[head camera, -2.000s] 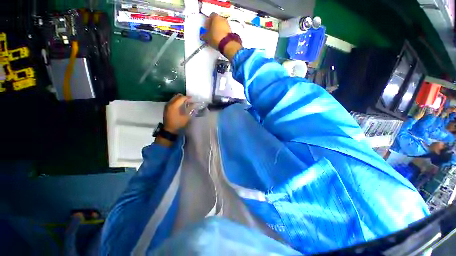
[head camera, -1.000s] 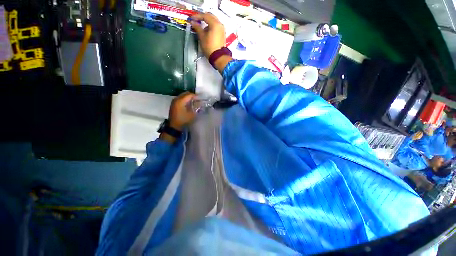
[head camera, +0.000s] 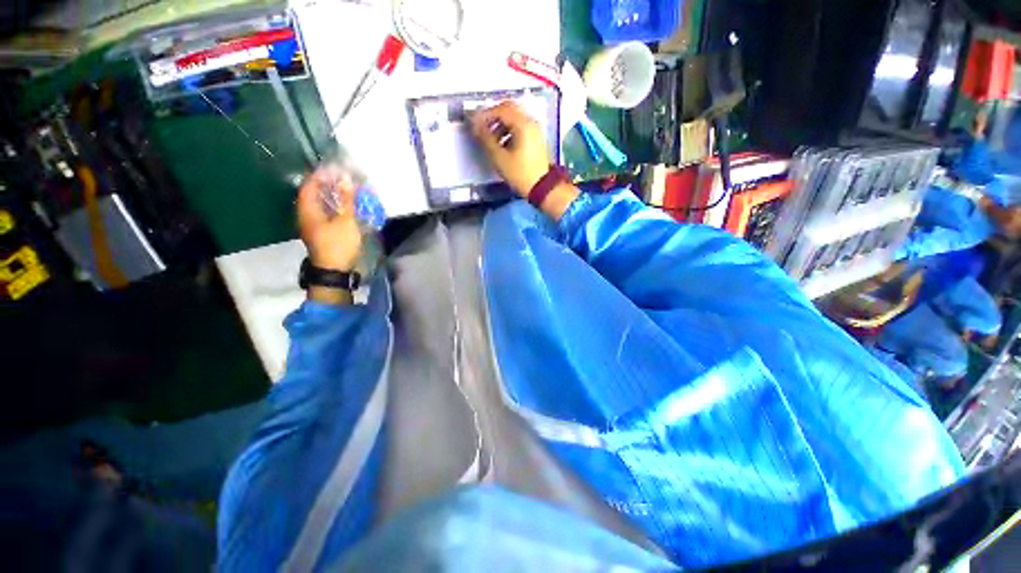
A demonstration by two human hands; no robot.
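My left hand [head camera: 330,215], with a black watch, holds a crinkled clear plastic bag [head camera: 364,208] with bluish contents at the white sheet's near-left corner. My right hand [head camera: 515,146], with a dark red wristband, has its curled fingers over a flat, dark-framed device with a pale panel [head camera: 453,166]. Whether the fingers hold a small part cannot be told. The device lies on the white work sheet [head camera: 336,56]. A red-handled tool [head camera: 389,56] lies beyond it to the left, near a pale tape roll [head camera: 428,20].
A clear tray with red items [head camera: 230,58] lies at far left. Another red-handled tool [head camera: 535,69], a white cup-like container [head camera: 619,75] and a blue bin [head camera: 636,18] stand right of the sheet. Stacked clear trays [head camera: 856,213] and people in blue are further right. A white tray [head camera: 260,297] is partly under my left arm.
The view has shifted, showing more of the sheet and the device. My right hand has come from near the clear tray down over the device. My left hand still holds the bag.
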